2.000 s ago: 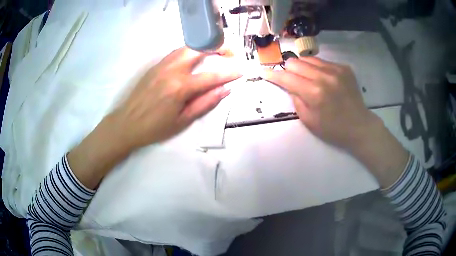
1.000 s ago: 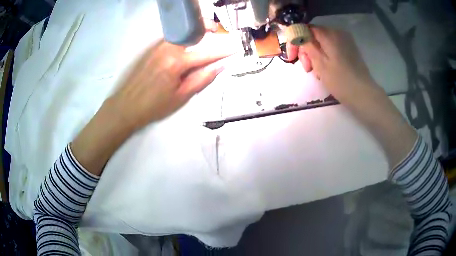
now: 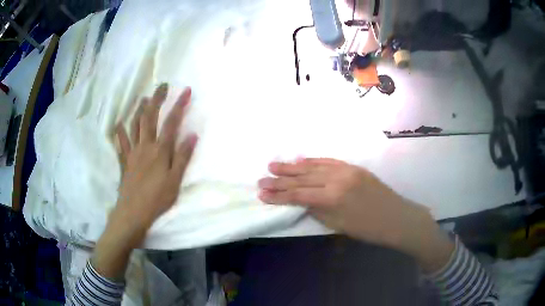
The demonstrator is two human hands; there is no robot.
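Note:
White cloth [image 3: 233, 137] lies over the left and middle of the table, with folds at its left part and along the front edge. My left hand [image 3: 152, 161] lies on the cloth at the left, palm down, fingers spread, slightly blurred. My right hand [image 3: 334, 188] lies flat on the cloth near the front edge, palm down, its fingers pointing left and close together. Neither hand is seen gripping the cloth. The presser foot area [image 3: 343, 64] is beyond my right hand, with the orange block [image 3: 366, 76] beside it.
A black round part [image 3: 386, 85] and a cream knob [image 3: 401, 58] are right of the needle area. A grey-blue bar [image 3: 326, 24] hangs above. Dark scissors [image 3: 503, 143] lie at the right. More cloth [image 3: 161, 281] hangs below the table edge.
Both hands have moved away from the needle area toward the left and front. The left fingers have spread. The view has shifted left, and the cloth shows more folds.

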